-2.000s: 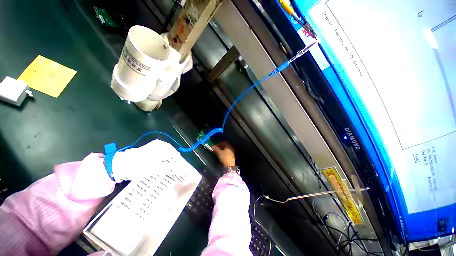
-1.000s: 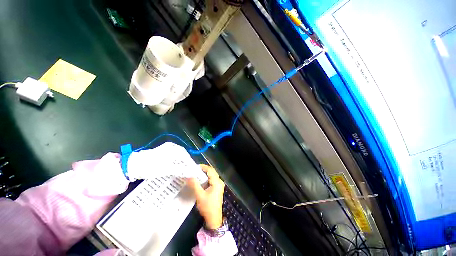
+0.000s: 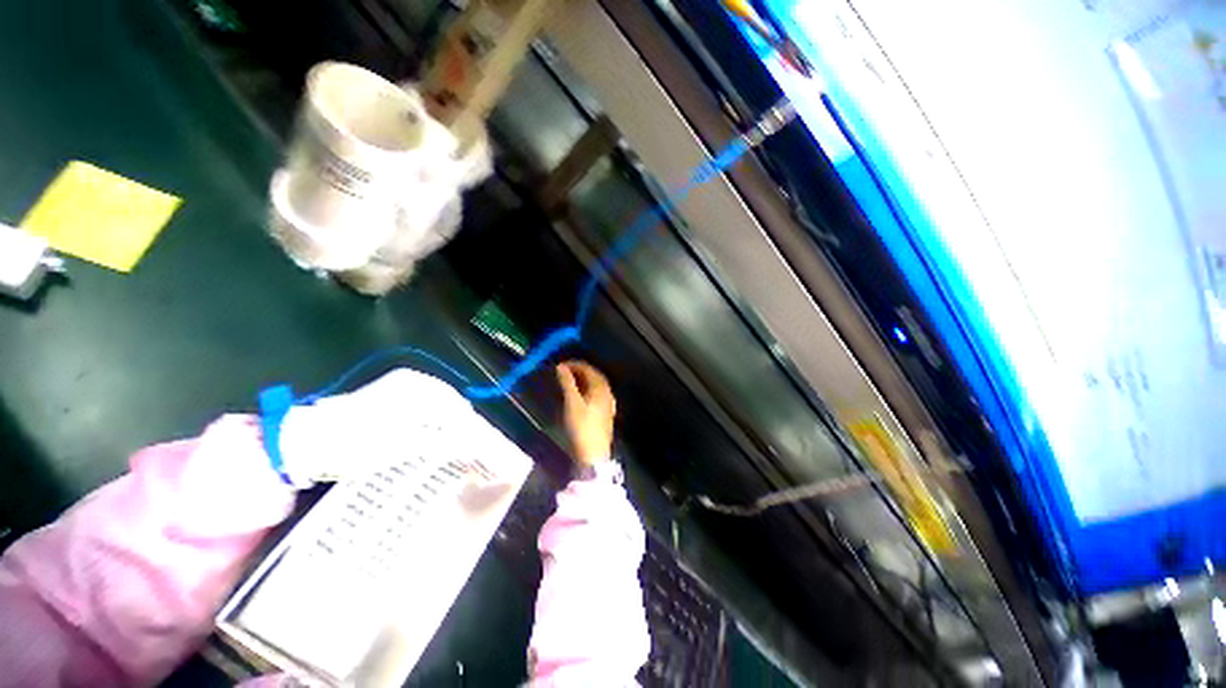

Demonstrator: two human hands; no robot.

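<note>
My left hand (image 3: 370,427), in a white glove with a blue wrist strap, holds the far end of a barcode label sheet (image 3: 390,531). The sheet has rows of small black print and lies over a shallow white box (image 3: 289,642). My bare right hand (image 3: 588,406), with a wristwatch, is past the sheet, near a small green circuit board (image 3: 500,325) on the dark strip. It does not touch the board. Its fingers are close together and blurred; whether a label is between them cannot be told.
A black keyboard (image 3: 679,612) is beside my right sleeve. White cups (image 3: 352,175) are fixed to a post. A yellow note (image 3: 102,215) and a white adapter (image 3: 20,260) lie on the mat. A blue cord (image 3: 625,242) runs to the monitor (image 3: 995,269) above a metal rail.
My right hand has moved from the sheet's far edge out toward the circuit board. My left hand still holds the sheet. The whole view has shifted a little.
</note>
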